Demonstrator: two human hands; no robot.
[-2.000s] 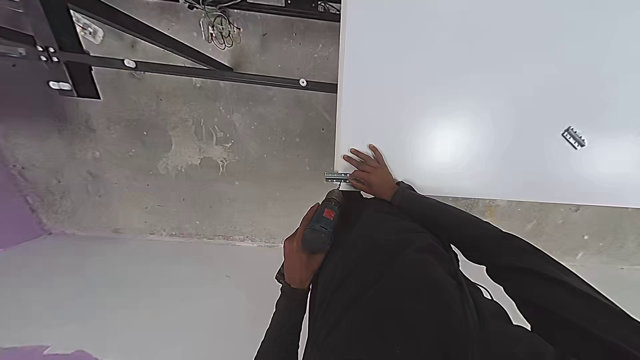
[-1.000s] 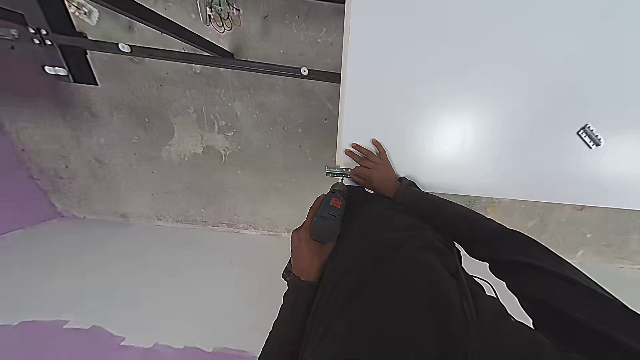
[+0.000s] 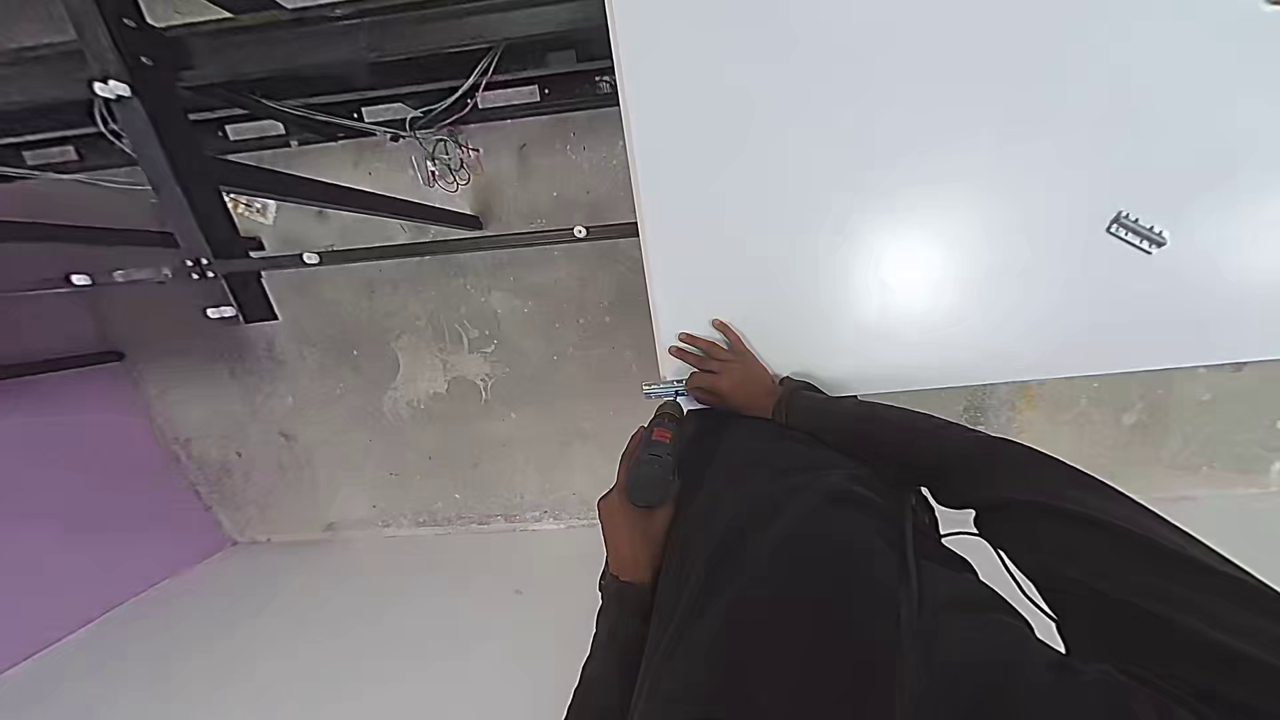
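My left hand [image 3: 635, 520] is wrapped around a dark cordless drill [image 3: 653, 468] with red markings. The drill's nose touches or nearly touches a small metal bracket [image 3: 663, 389] at the lower left corner of a large white panel [image 3: 800, 200]; the exact contact of the bit is too small to tell. The bracket sticks out past the panel's left edge. My right hand [image 3: 735, 375] lies on that corner with its fingers spread, the lowest fingers pressing the bracket's right end. The underside of my right hand is hidden.
A toothed metal piece [image 3: 1137, 232] lies on the panel at the right. Left of the panel are a black metal frame [image 3: 180, 160], loose wires [image 3: 447, 165] and a bare concrete surface [image 3: 400, 440]. A purple surface [image 3: 90, 500] is at the far left.
The view has shifted, with more of the black frame and wires showing. Both hands stay at the panel corner, the drill in my left hand and the bracket under my right fingers.
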